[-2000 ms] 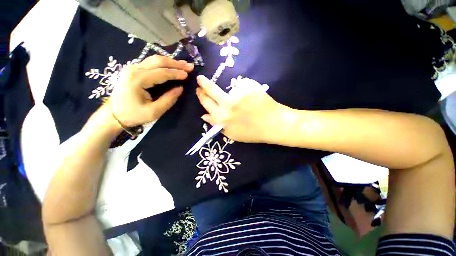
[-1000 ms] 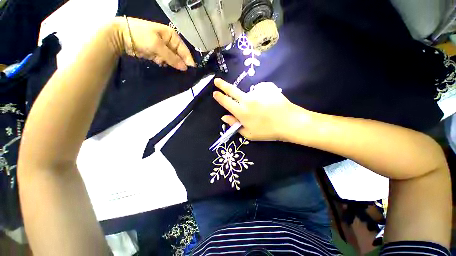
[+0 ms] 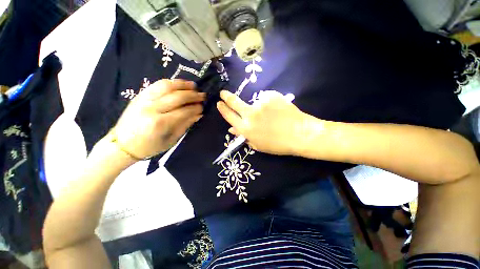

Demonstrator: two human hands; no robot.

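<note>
A black garment panel (image 3: 337, 79) with pale embroidery lies under the sewing machine head (image 3: 184, 26). My left hand (image 3: 160, 115) pinches the black trim strip (image 3: 210, 81) just in front of the presser foot (image 3: 220, 62). The strip's loose end shows below that hand. My right hand (image 3: 268, 123) lies on the panel, fingertips beside the strip. Slim silvery scissors (image 3: 230, 150) point out from under my right palm, apparently held there. A white flower motif (image 3: 235, 169) lies below them. The needle itself cannot be made out.
A beige knurled knob (image 3: 249, 44) sits right of the presser foot. White paper (image 3: 142, 202) lies under the cloth at lower left. More black embroidered cloth (image 3: 18, 157) is at far left. A scalloped embroidered edge (image 3: 467, 68) is at far right. Another white sheet (image 3: 380, 185) lies under my right forearm.
My left hand has come down from the upper left to the strip beside my right fingertips. The left part of the panel has spread back over some white paper. My right hand has stayed on the panel.
</note>
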